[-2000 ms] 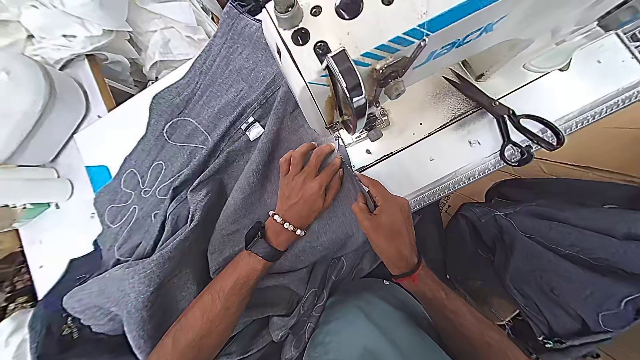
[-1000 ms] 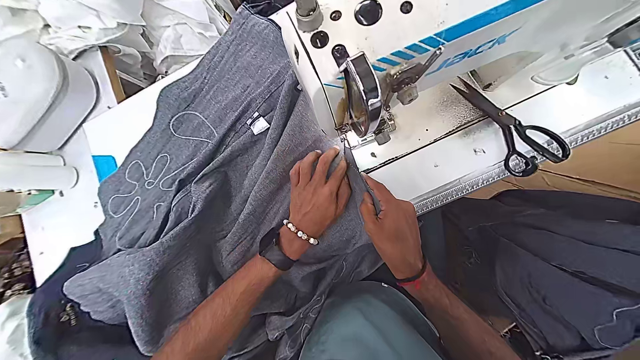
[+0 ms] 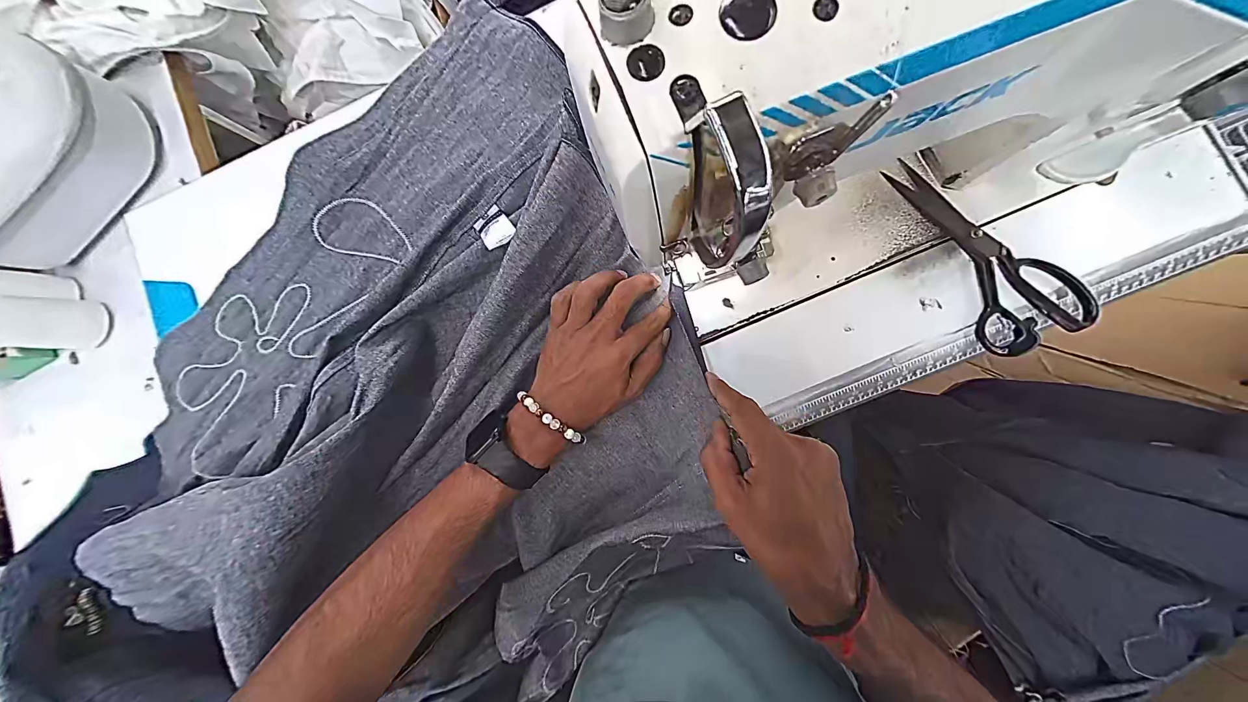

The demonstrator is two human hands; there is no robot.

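A grey-blue denim-like garment (image 3: 458, 322) with white looped stitching lies under the presser foot (image 3: 682, 273) of a white sewing machine (image 3: 936, 88). My left hand (image 3: 600, 351), with a watch and a beaded bracelet at the wrist, rests flat on the cloth just in front of the needle area, fingers slightly spread. Lower right of it, my right hand (image 3: 780, 478) pinches the garment's edge between thumb and fingers. A small dark item shows by its palm; whether it is folded cloth or a tool, I cannot tell.
Black-handled scissors (image 3: 990, 253) lie on the machine bed beside a measuring tape (image 3: 897, 369) along the table's front edge. Dark cloth (image 3: 1072, 507) is heaped at the lower right over cardboard (image 3: 1160, 331). White fabric (image 3: 341, 49) and white thread cones (image 3: 49, 322) are at the left.
The garment's edge has shifted a little toward the needle between the earlier frames and now. Both hands remain on the cloth near the presser foot.
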